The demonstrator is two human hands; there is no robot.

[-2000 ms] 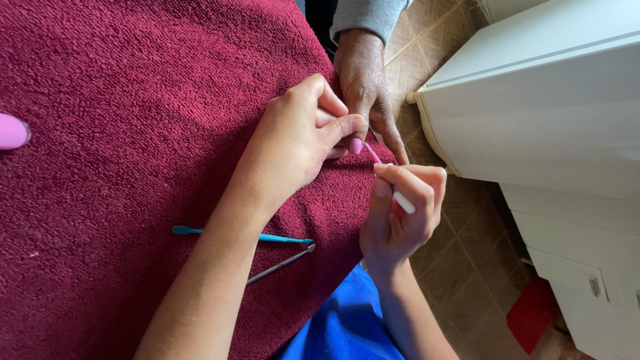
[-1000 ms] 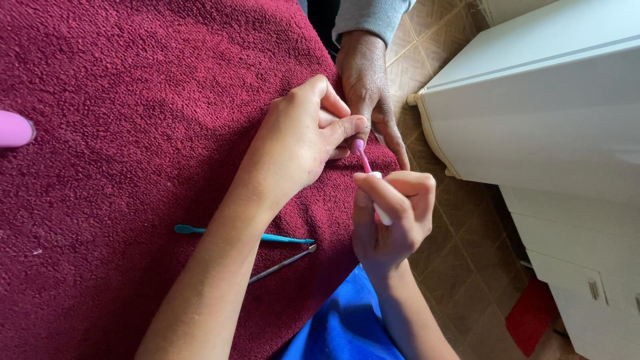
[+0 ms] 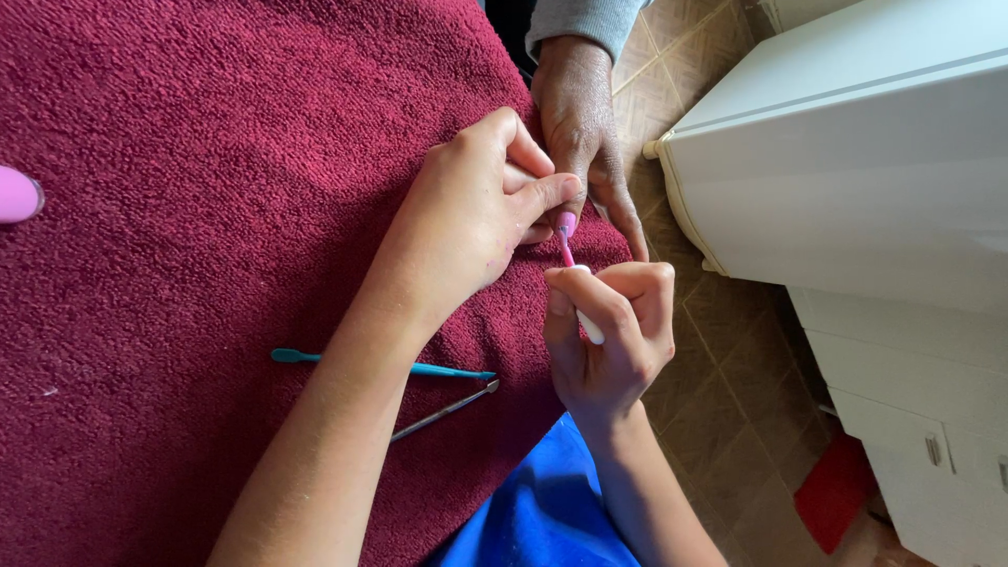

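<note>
My left hand [image 3: 480, 205] grips a finger of another person's hand [image 3: 579, 118], which reaches in from the top in a grey sleeve. That finger's nail [image 3: 566, 221] is pink. Just below it, my right hand [image 3: 610, 331] holds a nail polish brush [image 3: 589, 325] by its white cap, with the pink-coated tip touching the nail. A turquoise cuticle pusher [image 3: 449, 371] and a metal cuticle tool [image 3: 445, 413] lie on the dark red towel [image 3: 197, 197], each partly hidden by my left forearm.
A pink bottle or container [image 3: 17, 194], cut off by the view, lies at the left edge. To the right stand a white appliance [image 3: 850, 173] and white cabinets [image 3: 906, 402] on a tiled floor [image 3: 717, 378]. A red cloth or mat [image 3: 836, 492] is at lower right.
From beside the finger two seconds ago, my right hand has moved left with the brush, whose tip now meets the nail. My left hand has kept its hold.
</note>
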